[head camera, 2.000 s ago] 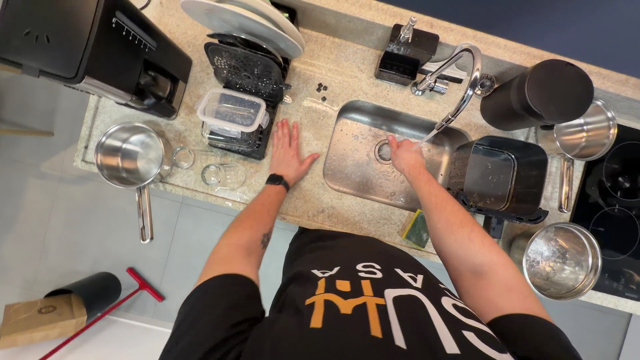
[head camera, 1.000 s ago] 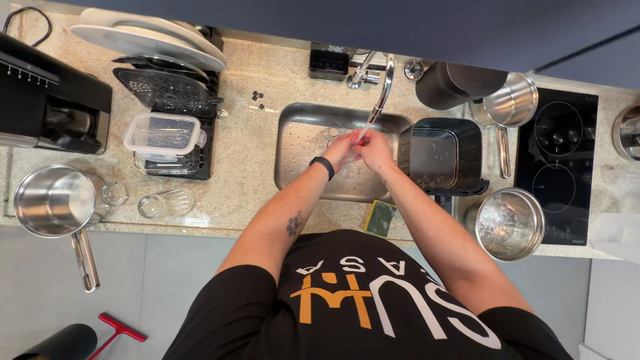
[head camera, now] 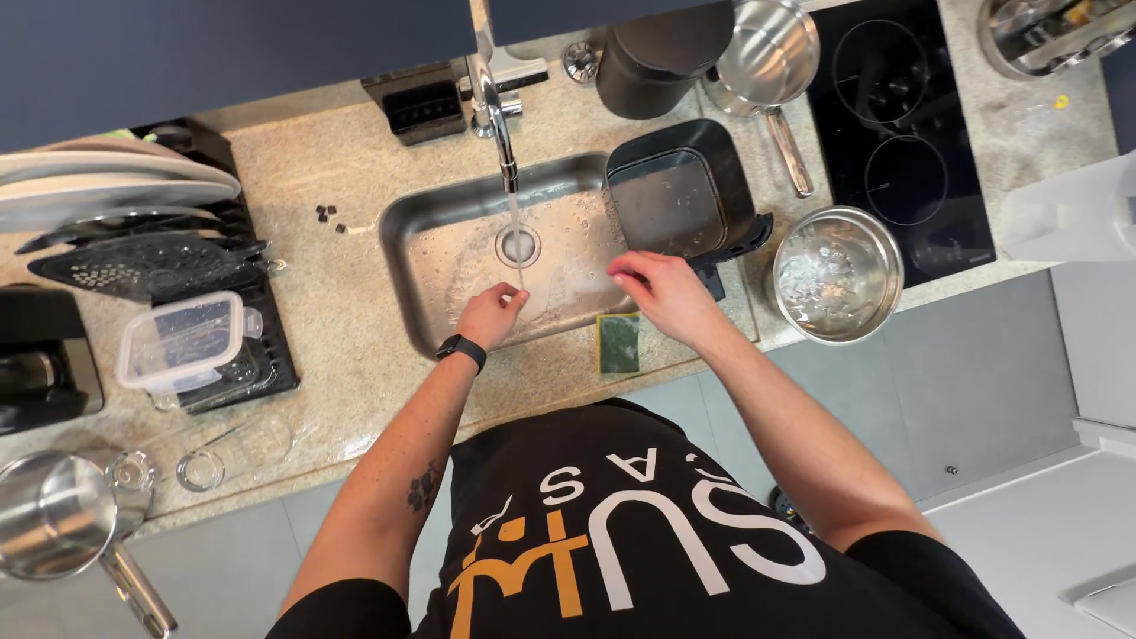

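Note:
Water runs from the chrome faucet (head camera: 503,133) into the stainless steel sink (head camera: 568,293). My left hand (head camera: 491,315), with a dark watch at the wrist, hovers over the sink's near edge beside the stream, its fingers curled and nothing seen in them. Toward the right end of the sink is my right hand (head camera: 661,288), fingers bent and apparently empty, close to a black air fryer basket (head camera: 732,173) with a handle. A green and yellow sponge (head camera: 619,344) lies on the counter between my hands, at the near rim of the sink.
At left, a dish rack (head camera: 282,355) holds plates and a clear plastic container (head camera: 182,342); drinking glasses (head camera: 201,470) and a saucepan (head camera: 53,515) stand nearer. Rightward are a steel pot (head camera: 837,275), another saucepan (head camera: 768,53), a black canister (head camera: 652,67) and the cooktop (head camera: 905,151).
My hands, together under the faucet a second ago, are now apart: the left nearer the sink's front edge, the right toward the black basket. The view has shifted and tilted.

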